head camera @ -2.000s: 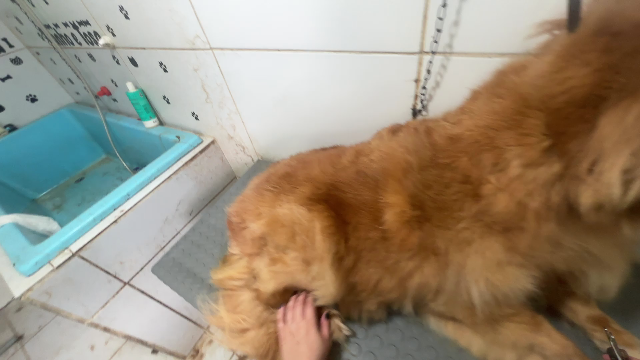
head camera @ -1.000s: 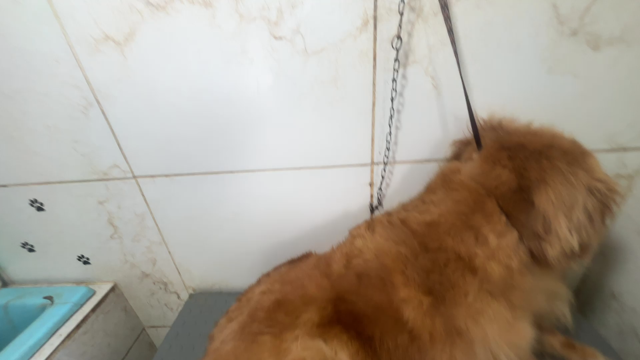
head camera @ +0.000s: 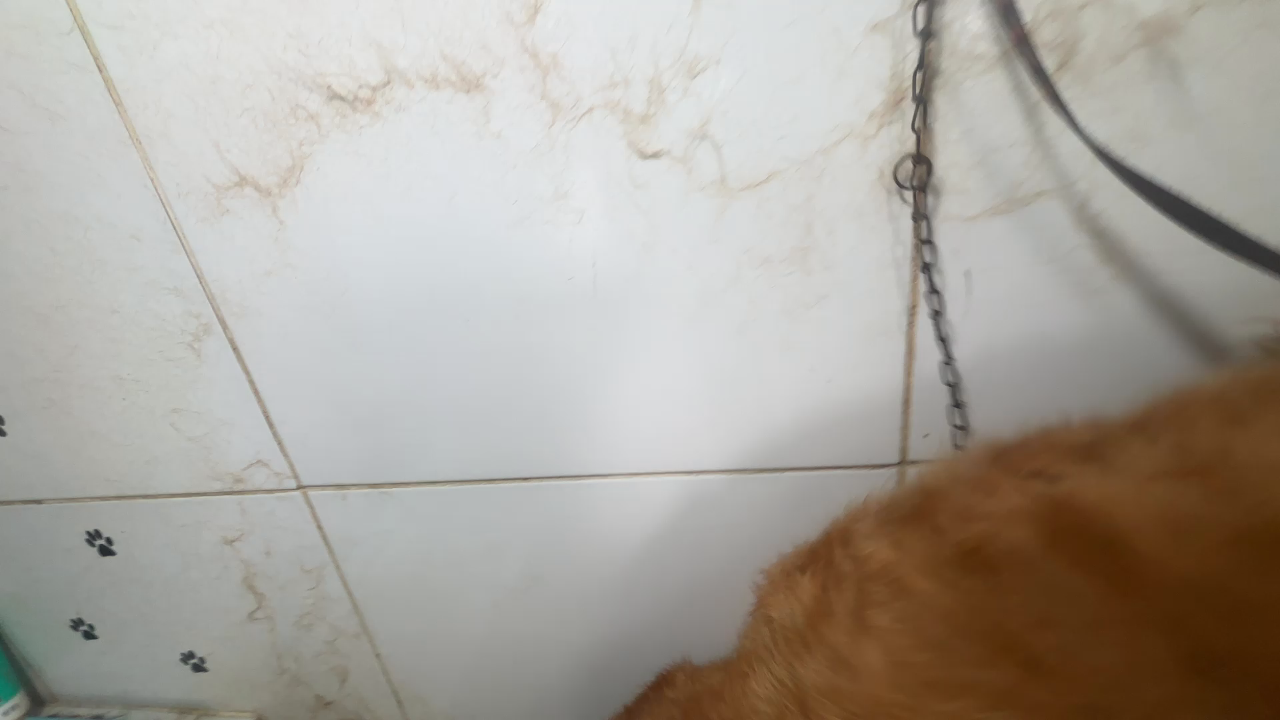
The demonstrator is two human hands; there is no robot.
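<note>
The reddish-golden, long-haired back of a dog [head camera: 1050, 580] fills the lower right of the head view, slightly blurred. The dog's head and legs are out of the picture. Neither my left hand nor my right hand shows, so what they hold or touch cannot be seen. A dark metal chain [head camera: 932, 270] with a ring in it hangs down to just behind the dog's back. To its right, a black strap [head camera: 1150, 190] curves down toward the right edge.
Behind the dog stands a white tiled wall [head camera: 560, 330] with loose hairs stuck to it. Black paw-print marks [head camera: 100, 543] are on its lower left. Part of a green bottle [head camera: 8, 680] shows at the bottom left corner.
The view has swung up toward the wall. The hand on the dog's fur two seconds ago is out of view. The strap, straight one second ago, now curves to the right.
</note>
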